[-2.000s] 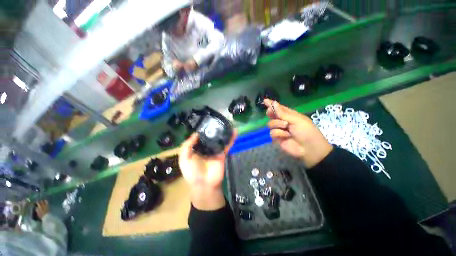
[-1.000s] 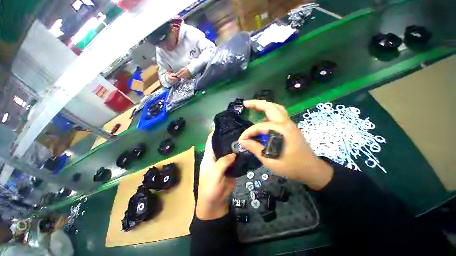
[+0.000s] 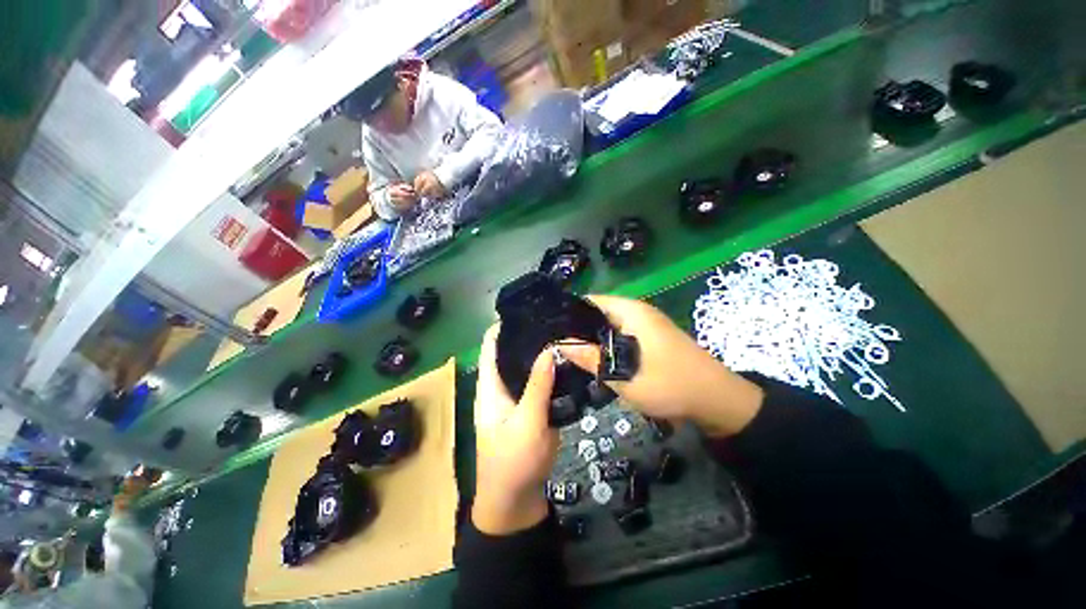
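Note:
A black housing (image 3: pixel 536 321) is held up above the parts tray (image 3: pixel 715 538). My left hand (image 3: pixel 512 446) grips its left and lower side, with the thumb inside near the centre. My right hand (image 3: pixel 667 363) is on its right side, with a finger or thumb reaching to the centre. A small black insert (image 3: pixel 618 357) also sits in my right hand, at the housing's right edge. The spot under the digits is mostly hidden. Small pale discs (image 3: pixel 601 490) and more black inserts (image 3: pixel 632 512) lie in the tray.
Black units ride the green conveyor belt (image 3: pixel 476 281) beyond my hands. A pile of white ring-ended levers (image 3: pixel 786 321) lies right of the tray. Cardboard (image 3: pixel 417 523) with several housings (image 3: pixel 322 506) is at left, another sheet (image 3: pixel 988 262) at far right. A person (image 3: pixel 431 131) sits opposite behind a blue crate (image 3: pixel 357 286).
The housing was turned from its rounded outside to its open side. My right hand came in from the right and now touches it. Both thumbs are now at its centre.

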